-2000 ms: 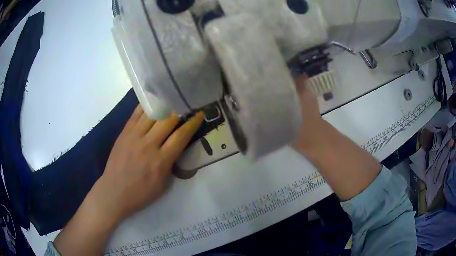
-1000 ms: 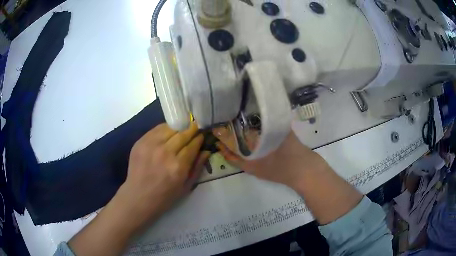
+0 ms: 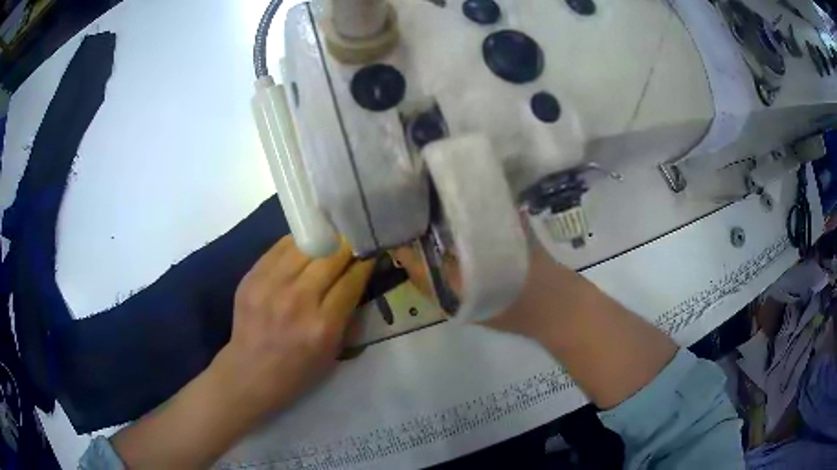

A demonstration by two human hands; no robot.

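A long dark navy cloth piece [image 3: 165,344] curves over the white table on the left and runs under my left hand to the needle area. My left hand [image 3: 289,303] is bare and holds the cloth beside the presser foot, fingertips close together under the machine head. My right hand [image 3: 505,298] is bare and reaches to the needle area from the right. The lever guard [image 3: 477,220] hides much of it, so its grip does not show. A little dark cloth shows at the needle plate [image 3: 396,317] between the hands.
The off-white sewing machine head [image 3: 606,83] fills the upper middle. A white lamp tube [image 3: 292,170] hangs at its left. A printed ruler [image 3: 440,408] runs along the table's front edge. Black-handled snips [image 3: 799,225] lie at the right end. Pale fabric scraps [image 3: 766,367] are below right.
My right hand has moved left to the needle area from farther behind the guard. My left hand stays on the cloth. The view has shifted, showing more of the machine head than at first.
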